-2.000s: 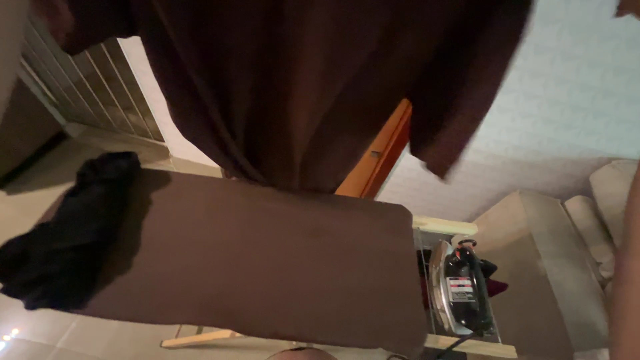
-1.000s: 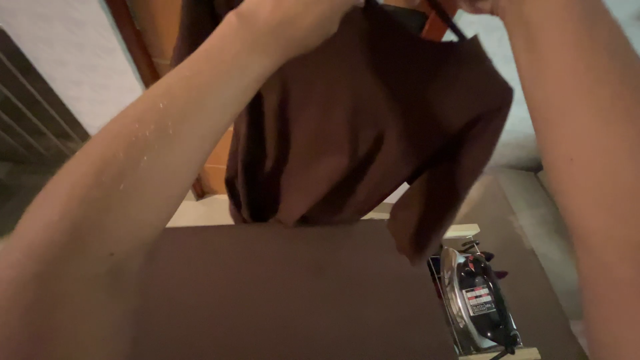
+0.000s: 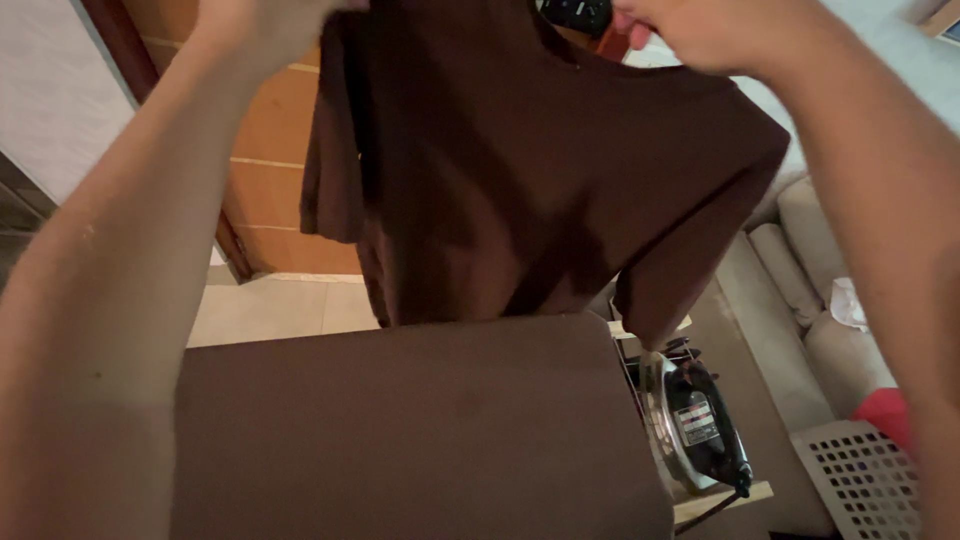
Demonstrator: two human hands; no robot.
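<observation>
A dark brown short-sleeved shirt (image 3: 480, 165) hangs spread out above the far edge of a brown-covered ironing board (image 3: 420, 427). My left hand (image 3: 277, 30) grips it near one shoulder at the top left, its fingertips partly cut off by the frame. By the neckline, my right hand (image 3: 690, 34) holds the other shoulder, fingers curled. One sleeve dangles on the right, its tip just above a clothes iron (image 3: 697, 427) with a black body and a metal soleplate. The iron rests on its side on the rack at the board's right end, its cord trailing down.
Beyond the board stands an orange-brown wooden door (image 3: 277, 180) above a tiled floor (image 3: 292, 307). To the right are a grey sofa (image 3: 832, 360) with cushions and a light plastic laundry basket (image 3: 862, 472) with something red at it. A black object (image 3: 577, 15) shows behind the neckline.
Both arms have come into view, raised with the shirt, and its neckline and shoulders now show. The view has shifted a lot; the dark cloth on the board's left end is out of sight.
</observation>
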